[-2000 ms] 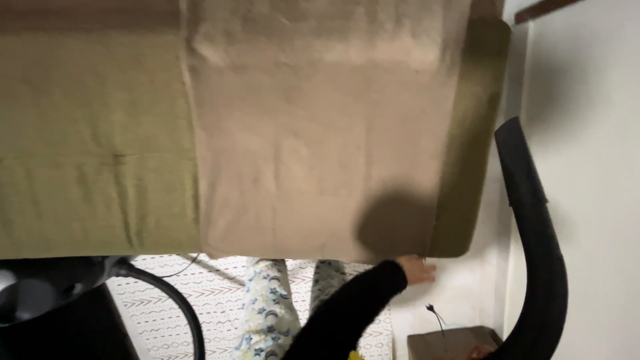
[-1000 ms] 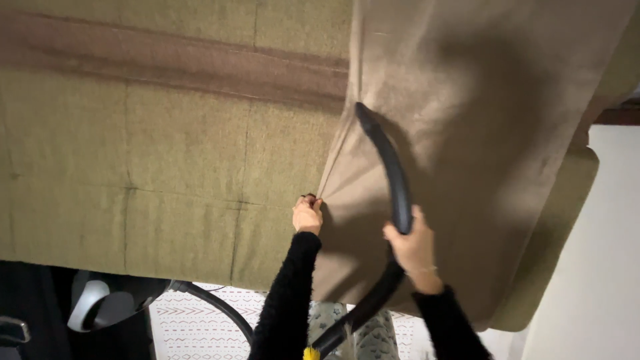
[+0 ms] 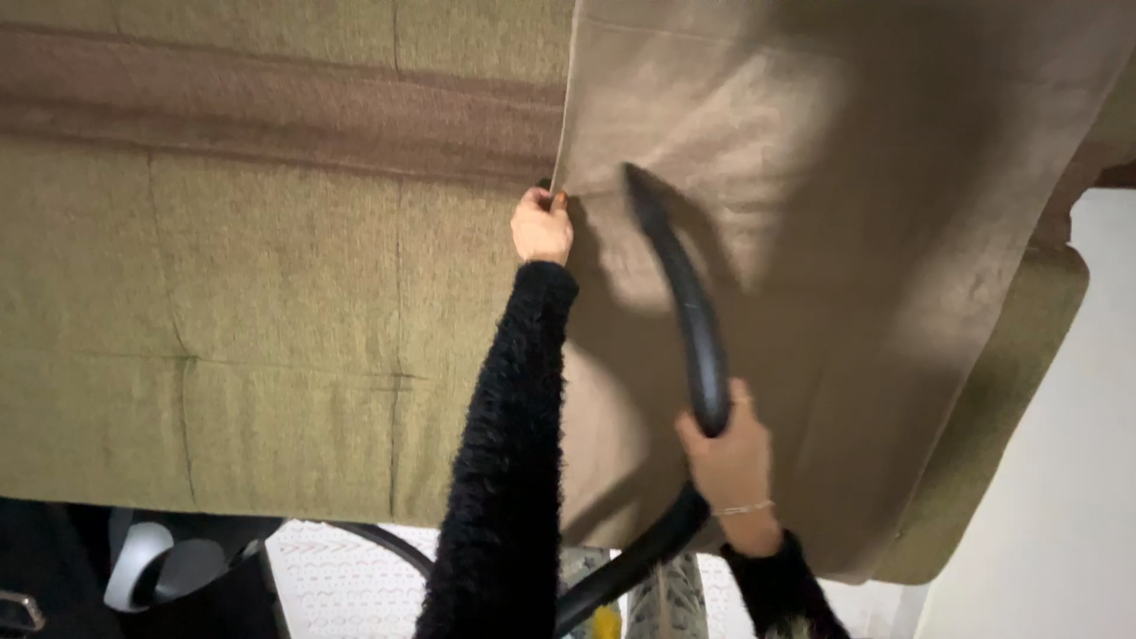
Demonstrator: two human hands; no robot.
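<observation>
My left hand (image 3: 543, 226) pinches the left edge of a beige-brown fabric cover (image 3: 843, 355), which lies over the right part of a green upholstered sofa (image 3: 284, 284). In my right hand (image 3: 732, 461) is the curved black wand of a vacuum cleaner (image 3: 697, 328). The tip of the wand points up and left, over the cover, to the right of my left hand; whether it touches the fabric cannot be told. From my right hand a black hose (image 3: 635, 564) runs down to the bottom edge.
A brown strip (image 3: 284, 111) crosses the green upholstery. At the lower left stands a black and silver appliance (image 3: 142, 568), with a black hose beside it over a white patterned rug (image 3: 346, 577). A white wall (image 3: 1056, 426) is at the right. My legs show at the bottom.
Two seconds ago one hand was near the cover's lower right corner. Since one second ago my left hand has moved up along the cover's left edge, and the bunched edge now lies straighter.
</observation>
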